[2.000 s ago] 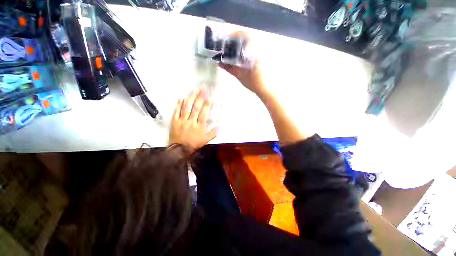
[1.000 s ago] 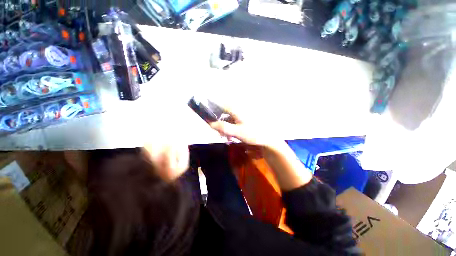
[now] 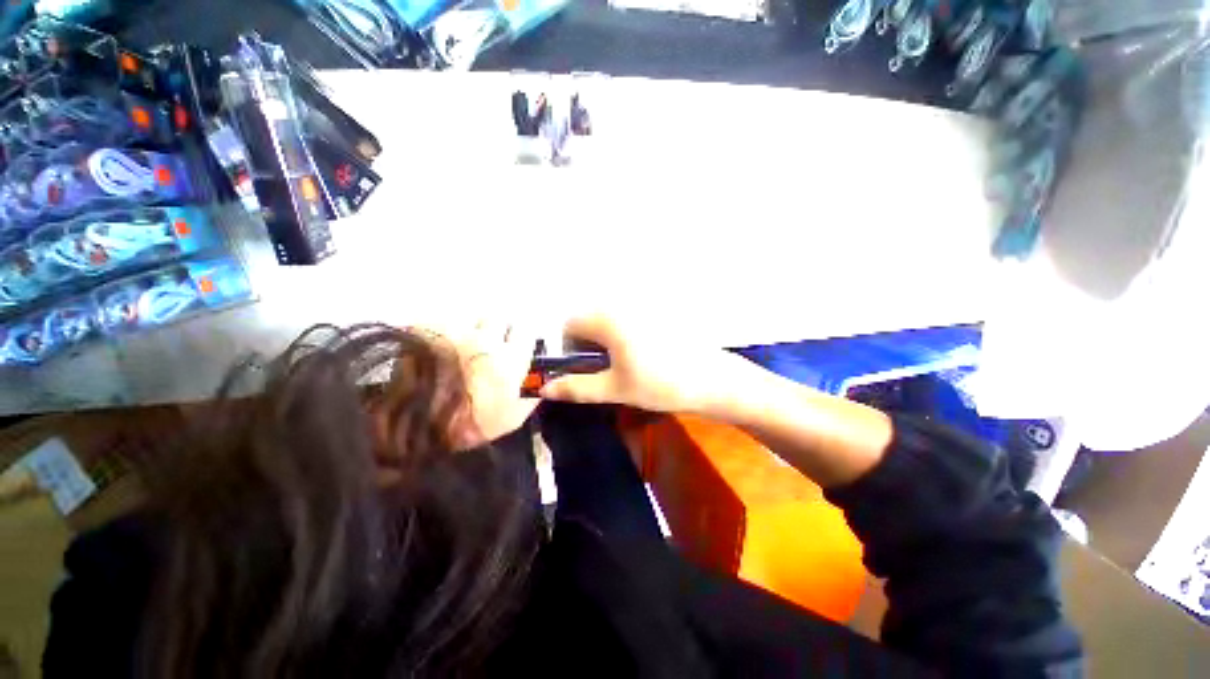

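A black cable pack [image 3: 573, 361] with a small orange sticker is at the table's front edge, between my hands. My right hand [image 3: 630, 365] grips its right side with thumb and fingers. My left hand [image 3: 494, 378] is at the pack's left side, partly hidden by hair, so its fingers' hold is unclear. A clear plastic case [image 3: 551, 129] with small dark pieces in it stands alone on the white table, beyond my hands.
Lilac [image 3: 113, 173] and teal cable packs [image 3: 133, 299] lie in rows at the left, beside black packs [image 3: 285, 173]. More teal packs [image 3: 1028, 159] and a clear bag [image 3: 1115, 173] are at the right. An orange box [image 3: 783, 531] and a blue crate [image 3: 876, 356] are below the table.
My right hand has let go of the clear case, which stays on the table, and now holds a black pack at the front edge. My left hand has come to the pack.
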